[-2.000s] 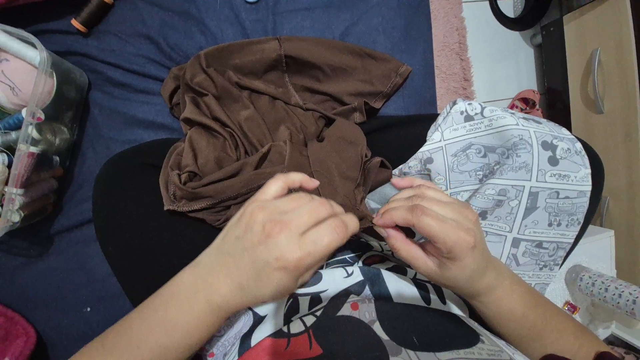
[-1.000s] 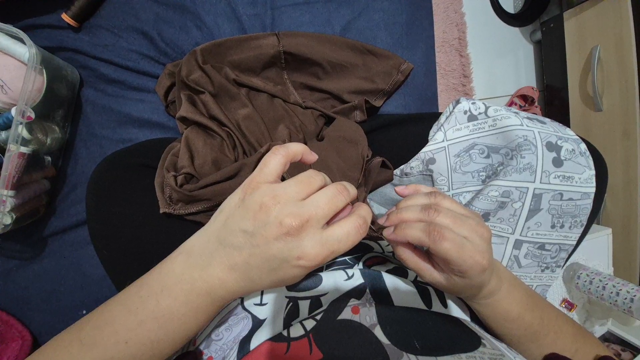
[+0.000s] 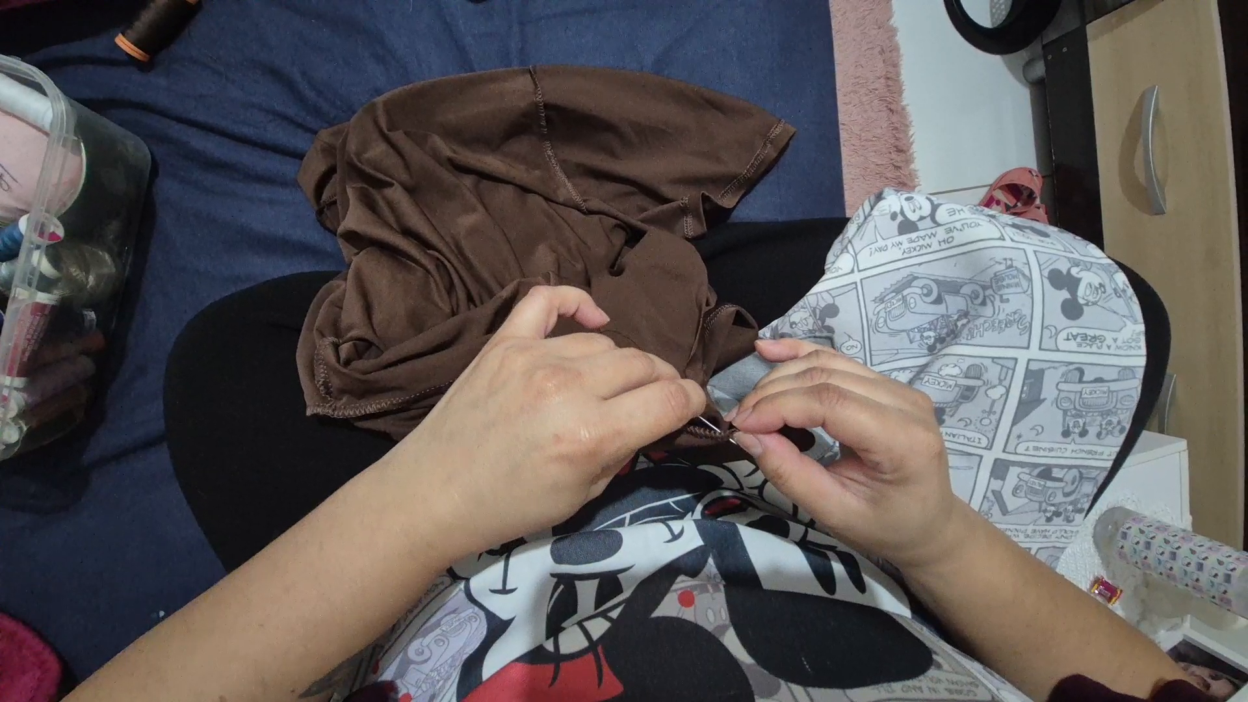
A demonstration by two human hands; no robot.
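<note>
A brown knit garment (image 3: 458,214) with visible stitched seams lies bunched across my lap. Its lower hem edge is pinched between the fingertips of my right hand (image 3: 838,439). A thin metal needle (image 3: 712,424) shows at that edge, between the fingertips of both hands. My left hand (image 3: 575,419) is curled with its back to the camera, its thumb and forefinger closed at the needle's left end; its palm side is hidden. Grey cartoon-printed cloth (image 3: 975,322) is spread beside my right hand, over my right knee.
A clear plastic box (image 3: 136,185) of thread spools stands at the far left on the dark blue cloth (image 3: 244,88). A dark thread spool (image 3: 156,27) lies at the top left. At the right are a pink rug (image 3: 873,97), a wooden drawer front (image 3: 1189,292) and a patterned roll (image 3: 1175,556).
My left hand has come closer to my right fingertips, and the needle now shows between them. My right hand stays at the brown edge.
</note>
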